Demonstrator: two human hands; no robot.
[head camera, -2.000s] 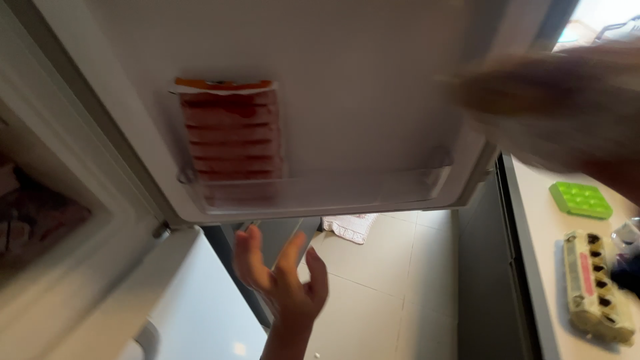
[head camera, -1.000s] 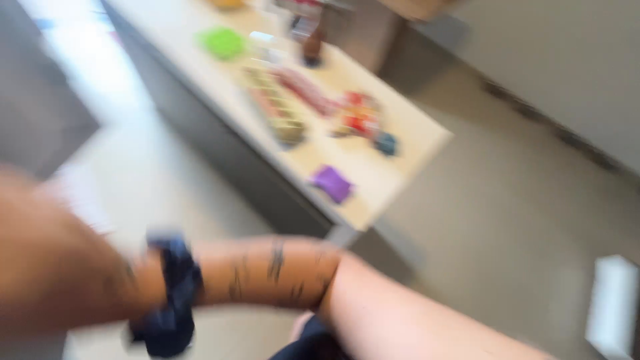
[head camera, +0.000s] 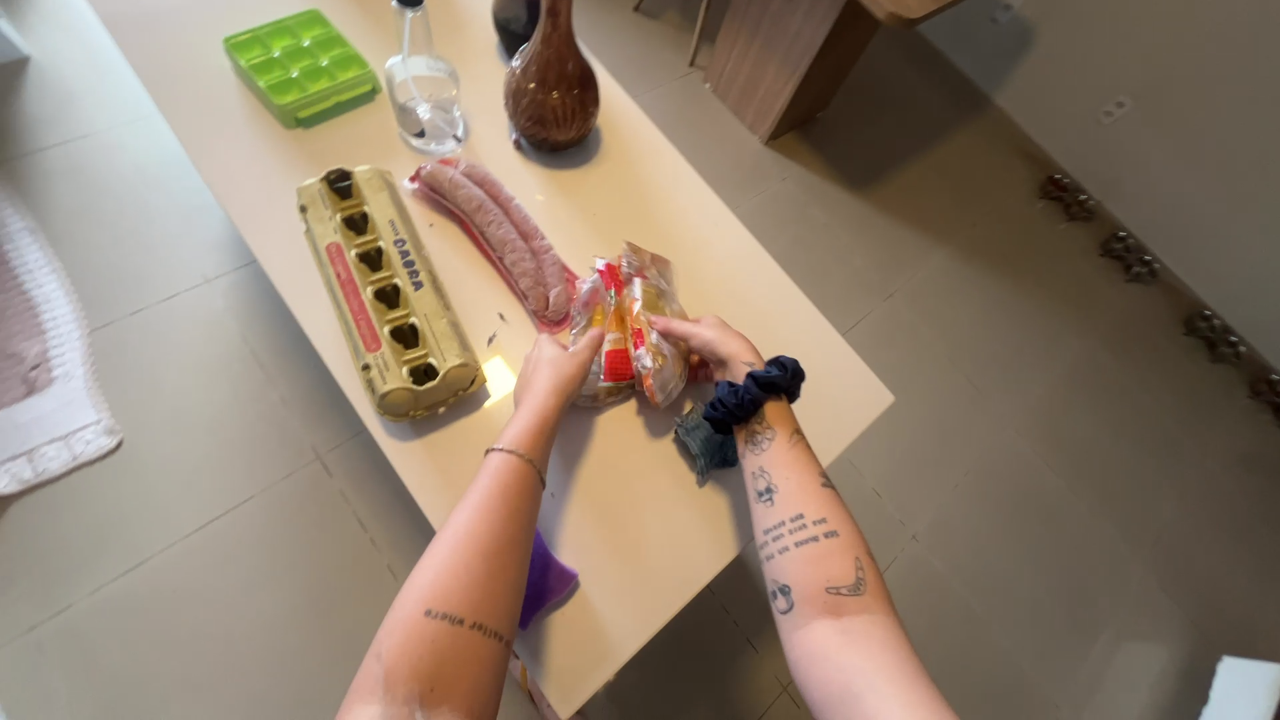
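Both hands are on a crinkled clear plastic food package with red and yellow print; its contents are hard to make out. My left hand grips its left side, and my right hand pinches its right side. A vacuum pack of sausages lies just beyond, its near end close to the package. Left of it is a closed cardboard egg carton. Close to my right wrist, on the counter, lies a dark teal cloth-like item.
On the white countertop stand a green ice cube tray, a clear glass bottle and a brown round-bodied vessel. A purple item lies partly under my left forearm. The counter's corner is at right.
The view has swung from an open refrigerator or freezer door to the counter. Both hands now hold the plastic package, which lay on the counter one second ago.
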